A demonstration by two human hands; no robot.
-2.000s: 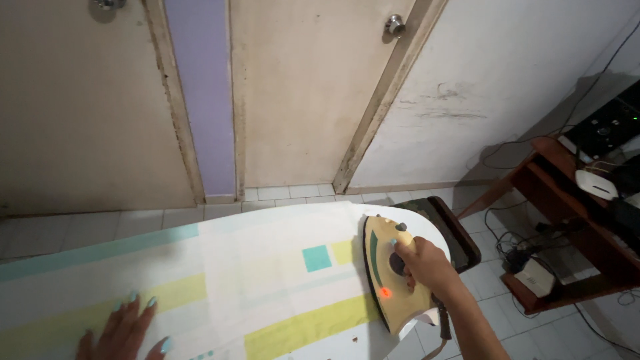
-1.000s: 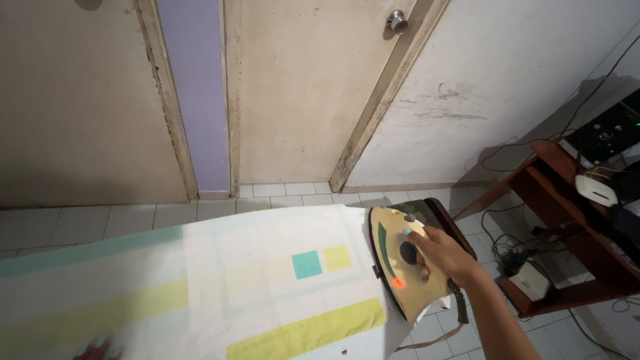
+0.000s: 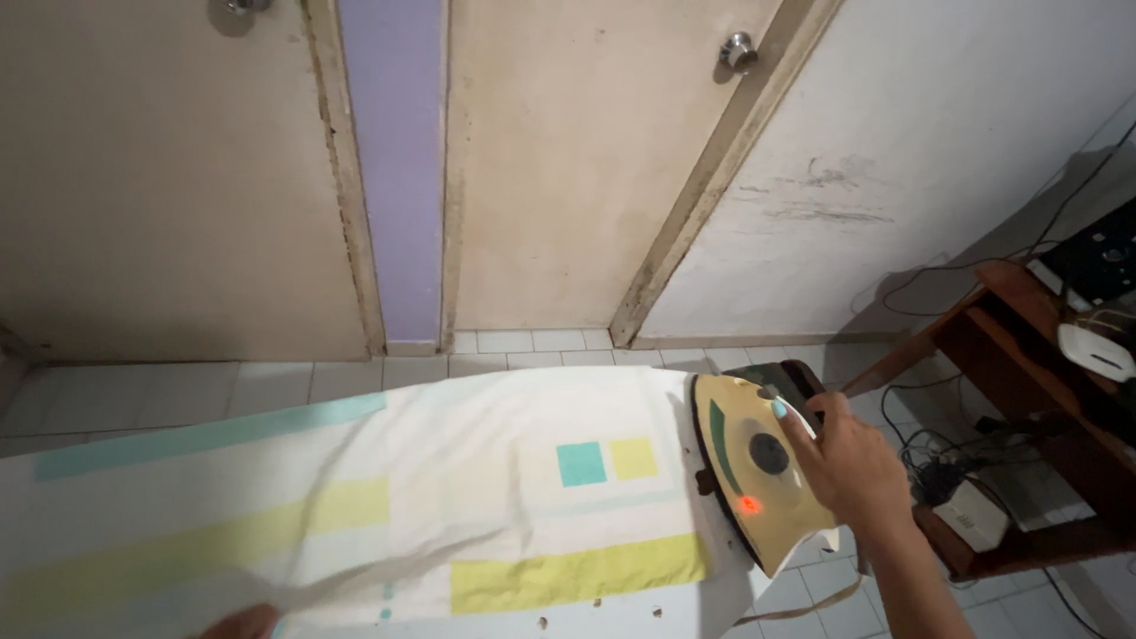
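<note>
A clothes iron, yellowish with a dark dial and a lit red-orange light, stands at the right end of the ironing board. My right hand is on its handle side, thumb toward the dial, fingers partly hidden. White cloth with yellow and teal blocks lies over the board, with creases running across its middle and left. At the bottom edge my left hand is mostly out of view, its visible fingers at the cloth's near edge; what they grip is hidden.
Beyond the board are two closed doors and a tiled floor. At right stands a brown wooden desk with electronic devices and tangled cables. A dark object sits behind the iron. The iron's cord hangs beside the board.
My left hand, spread flat on the cloth two seconds ago, has moved to the bottom edge of view. Creases now show in the cloth. The iron has shifted right, off the cloth's patterned part.
</note>
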